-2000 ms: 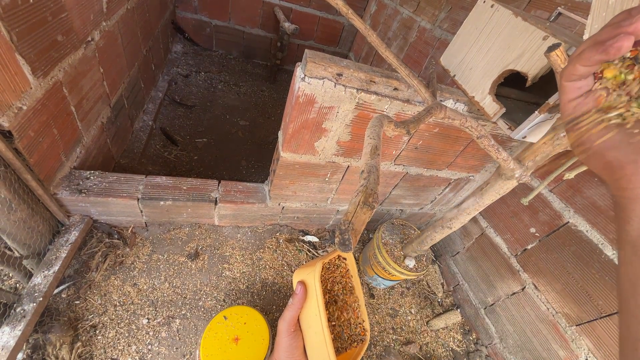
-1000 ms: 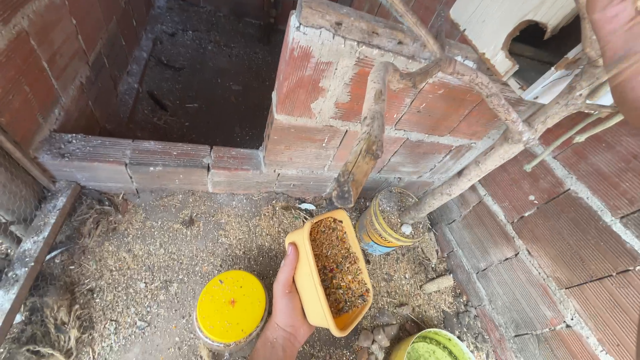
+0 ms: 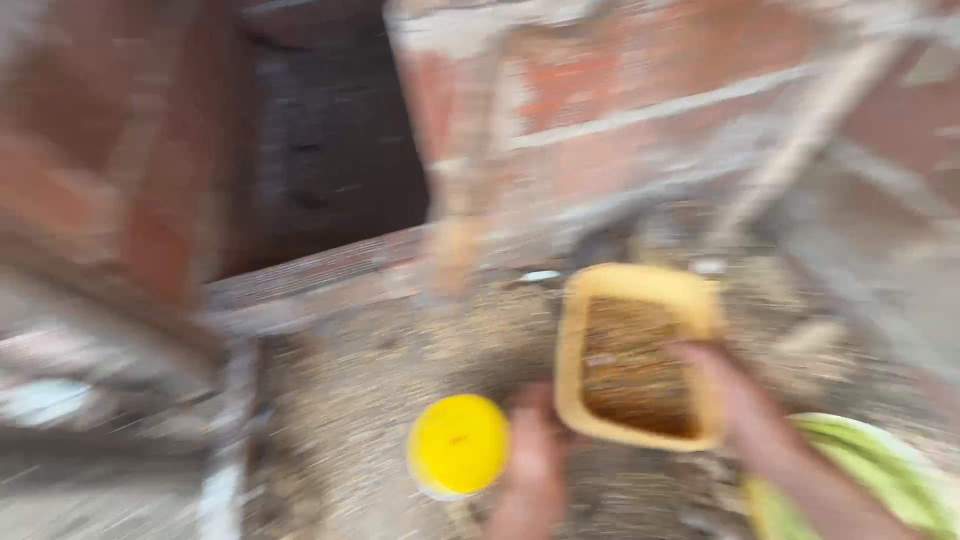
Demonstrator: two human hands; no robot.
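Note:
The picture is strongly blurred. A yellow plastic tub (image 3: pixel 570 352) with brown, grainy seed mix in it is held up over the ground. My left hand (image 3: pixel 534 457) is at its lower left side, with the fingers partly hidden by the tub. At the tub's right side is my right hand (image 3: pixel 724 390), its fingertips over the rim; how firmly it grips is too blurred to tell. Just left of my left hand stands a round container with a yellow lid (image 3: pixel 459 444).
A green-lined bucket (image 3: pixel 885 465) stands at the lower right, partly behind my right forearm. Brick walls (image 3: pixel 622 97) rise ahead, with a low brick sill (image 3: pixel 322 281) before a dark recess. A blurred branch (image 3: pixel 817 142) slants down at the right. Grain litters the ground (image 3: pixel 360 390).
My right hand, raised at the upper right before, has come down to the tub's right side. My left hand stays at the tub. The view has swung and tilted.

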